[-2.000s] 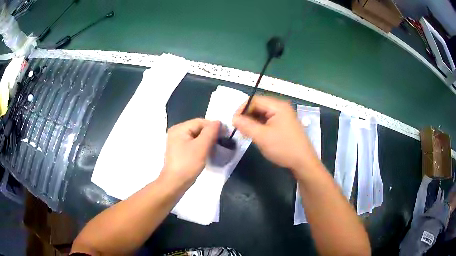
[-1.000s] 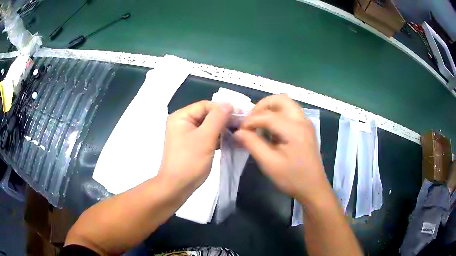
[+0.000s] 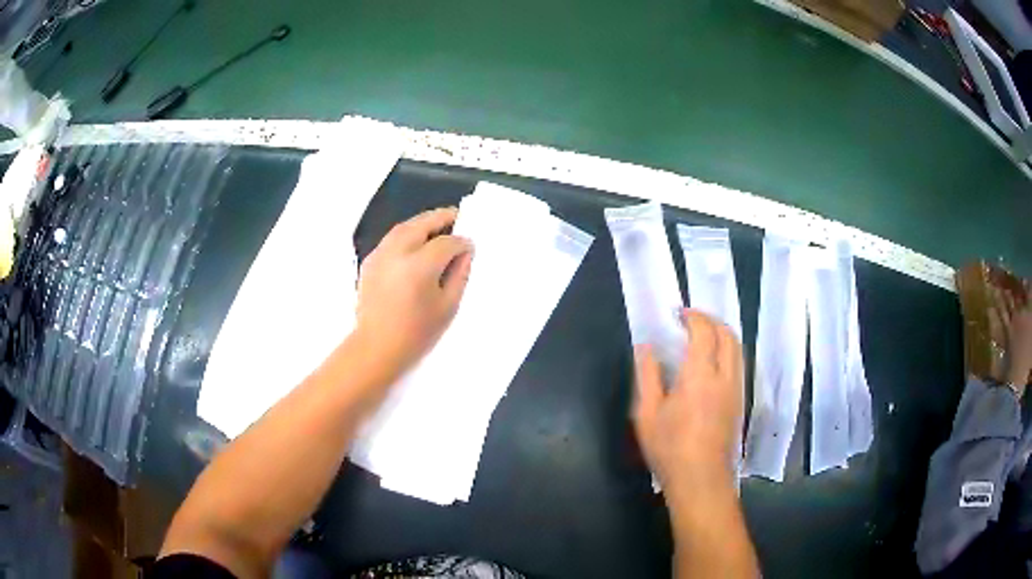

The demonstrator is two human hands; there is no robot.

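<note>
A fanned stack of white empty sleeves [image 3: 475, 339] lies in front of me at centre. My left hand [image 3: 413, 277] is at the stack's upper left edge, thumb and fingers apart, with no product in it. Right of the stack, a semi-transparent filled sleeve [image 3: 643, 255] lies slightly tilted on the dark bench. My right hand [image 3: 688, 402] is on its lower half, with thumb and fingers at its two sides, hiding part of it. Several more filled sleeves [image 3: 781, 351] lie to its right.
A larger white sleeve stack [image 3: 289, 277] lies left of centre, a clear ribbed tray [image 3: 108, 305] at far left. Black rod products [image 3: 215, 77] lie on the green conveyor belt [image 3: 509, 85] beyond the white rail [image 3: 634, 181]. Another person's sleeved arm [image 3: 973, 464] reaches a brown carton [image 3: 982, 322] at far right.
The black product being handled at centre is out of direct sight. My right hand has moved right and down with a filled sleeve, now beside the others. My left hand has moved slightly left.
</note>
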